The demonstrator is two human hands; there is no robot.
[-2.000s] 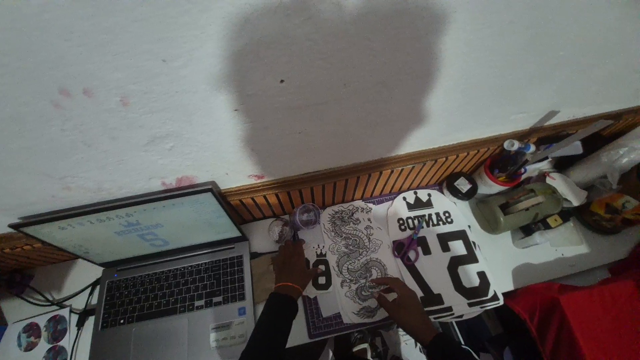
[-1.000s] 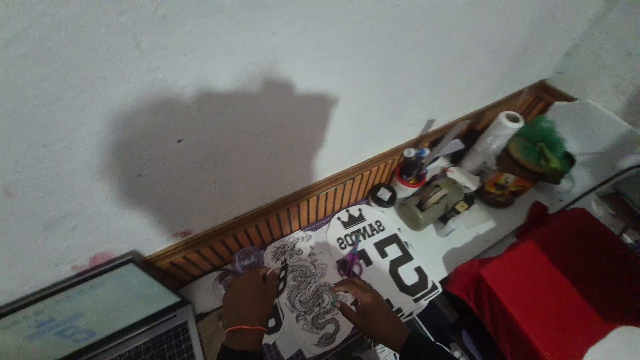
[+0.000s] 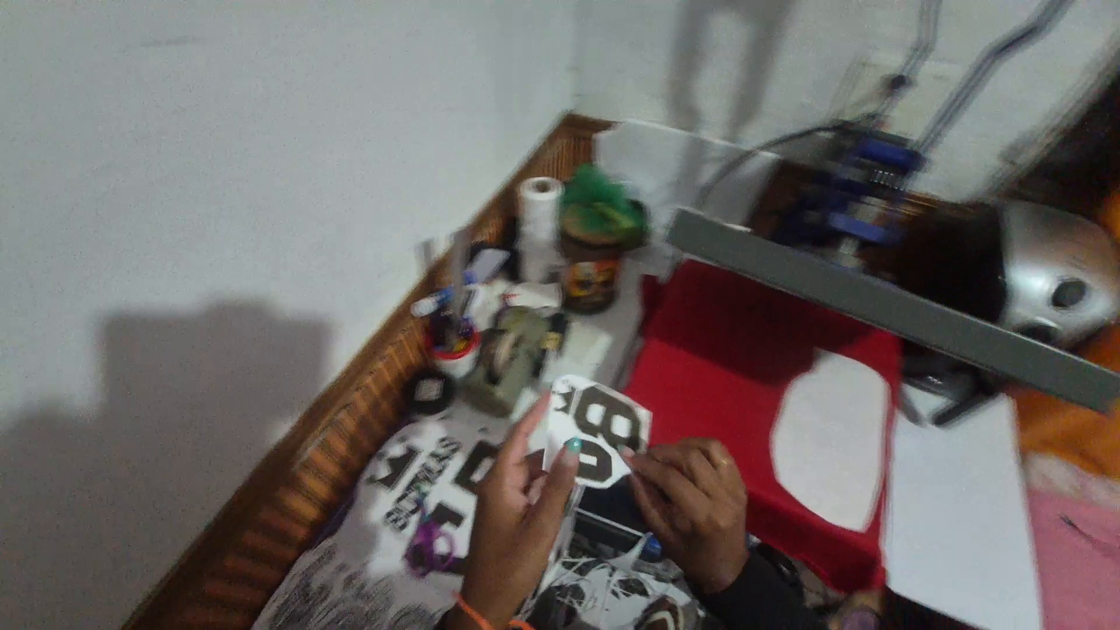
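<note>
A small cut sheet with black printed numerals point(image 3: 604, 420) is held up in front of me. My left hand point(image 3: 525, 499) grips its left edge between thumb and fingers. Pinched at its lower right edge are the fingertips of my right hand point(image 3: 691, 499). Below and left of my left hand lie a larger white sheet with a crown, lettering and numerals point(image 3: 420, 481), purple-handled scissors point(image 3: 430, 547) on it, and a dragon-patterned sheet point(image 3: 324, 591). On the right, a white rounded cut piece point(image 3: 831, 437) rests on red cloth point(image 3: 700, 332).
A heat press with a grey plate point(image 3: 875, 306) stands over the red cloth. Along the wooden wall trim are a tape dispenser point(image 3: 507, 363), a pen cup point(image 3: 453, 346), a white roll point(image 3: 541, 210) and a dark jar point(image 3: 595, 262). A white board point(image 3: 962, 516) lies right of the cloth.
The view has swung far to the right, bringing the press into sight. The small numeral sheet, lying on the work surface two seconds ago, is now lifted in both hands.
</note>
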